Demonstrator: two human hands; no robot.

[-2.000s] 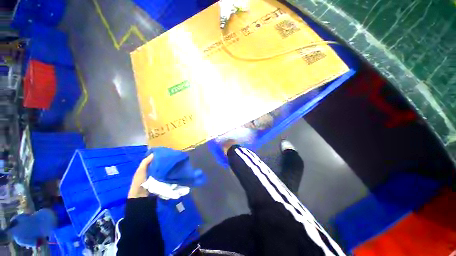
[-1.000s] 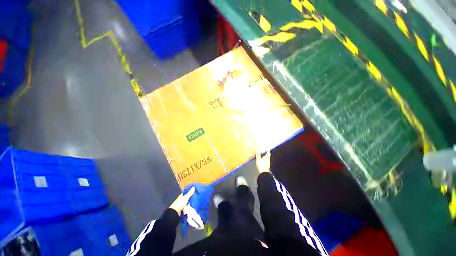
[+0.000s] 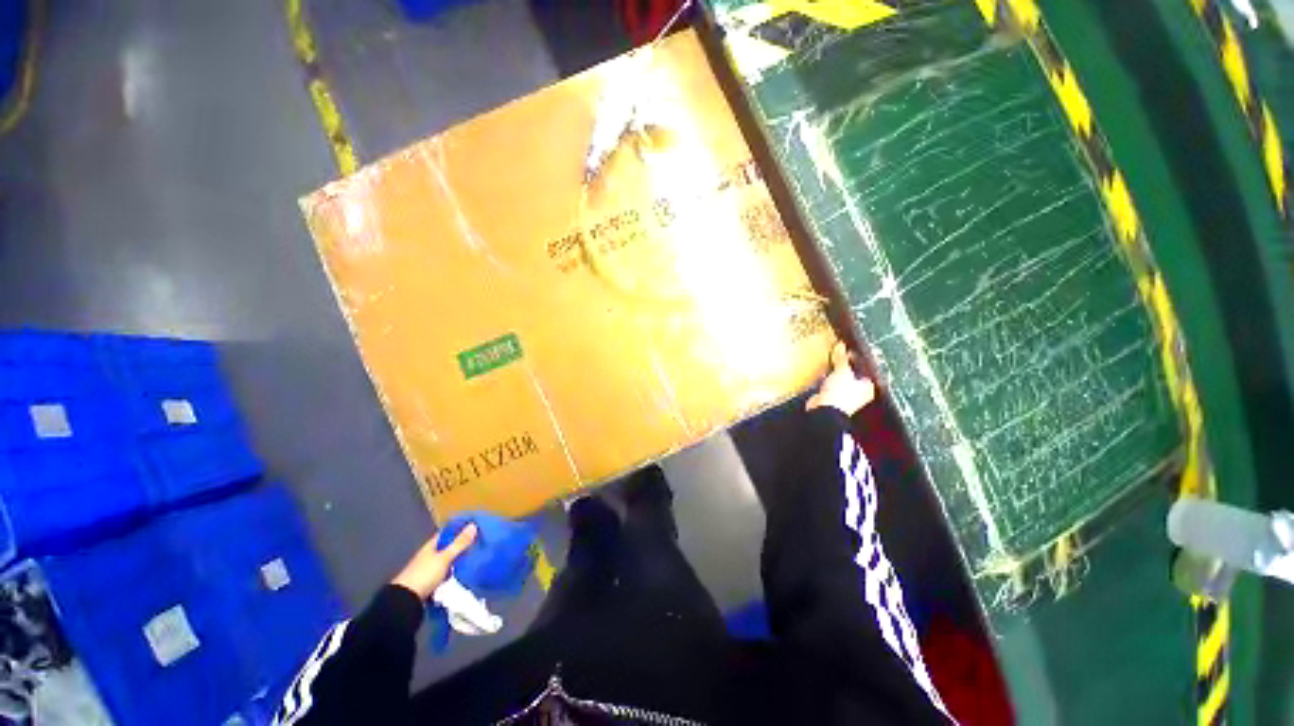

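A large flat brown cardboard carton (image 3: 468,270) with printed letters and a green label lies in front of me, beside the green bench. My left hand (image 3: 433,565) holds a bundled blue cloth (image 3: 490,553) with a small white glove or liner (image 3: 466,607) hanging from it, at the carton's near left corner. My right hand (image 3: 843,386) is at the carton's near right corner, fingers against its edge. The fingers' underside is hidden. A torn white patch shows near the carton's far edge.
The green bench (image 3: 1008,284) with yellow-black tape runs along the right. A translucent white bottle (image 3: 1228,536) lies or stands at the far right. Stacked blue bins (image 3: 100,440) stand at the left on the grey floor. My legs are below the carton.
My right hand has moved right along the carton's near edge to its corner. My left hand still holds the blue bundle. The carton appears larger and further left.
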